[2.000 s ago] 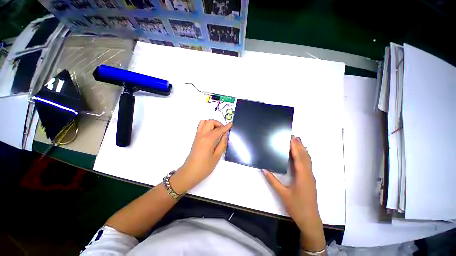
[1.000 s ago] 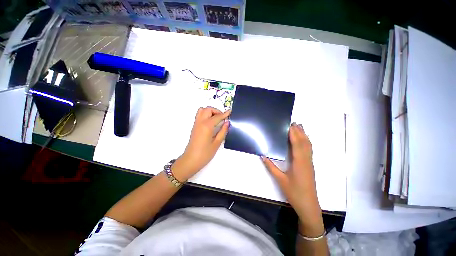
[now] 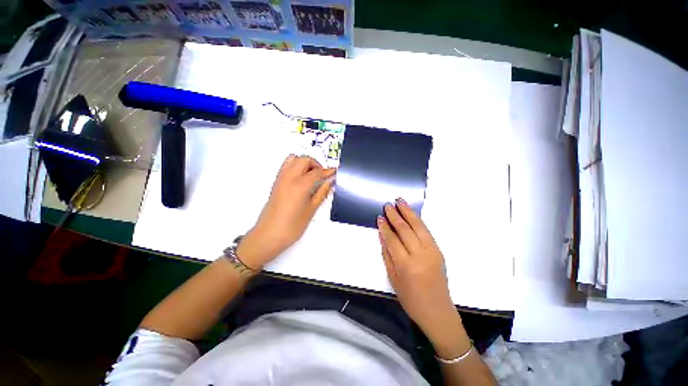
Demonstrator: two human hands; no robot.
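Note:
The glossy dark panel [image 3: 381, 162] lies on the white work sheet with a bright band of light across it. A small circuit board [image 3: 323, 126] with thin wires and a dark curved lead is at its upper left edge. My left hand [image 3: 290, 200] has finger and thumb together at the panel's left edge, just below the board; what lies under the fingertips is hidden. My right hand [image 3: 411, 256] rests its fingertips on the panel's lower right part, palm over the white sheet, gripping nothing.
The blue roller [image 3: 179, 99] lies at left, its black handle towards me. Spare dark panels [image 3: 72, 151] and yellowish scissors [image 3: 90, 191] are further left on clear plastic [image 3: 136, 75]. A printed photo sheet [image 3: 219, 22] stands behind. Thick white sheets [image 3: 641, 173] are stacked at right.
My right hand has left the panel's right edge and moved inward onto its lower face. My left hand stays at the left edge. The view has shifted slightly.

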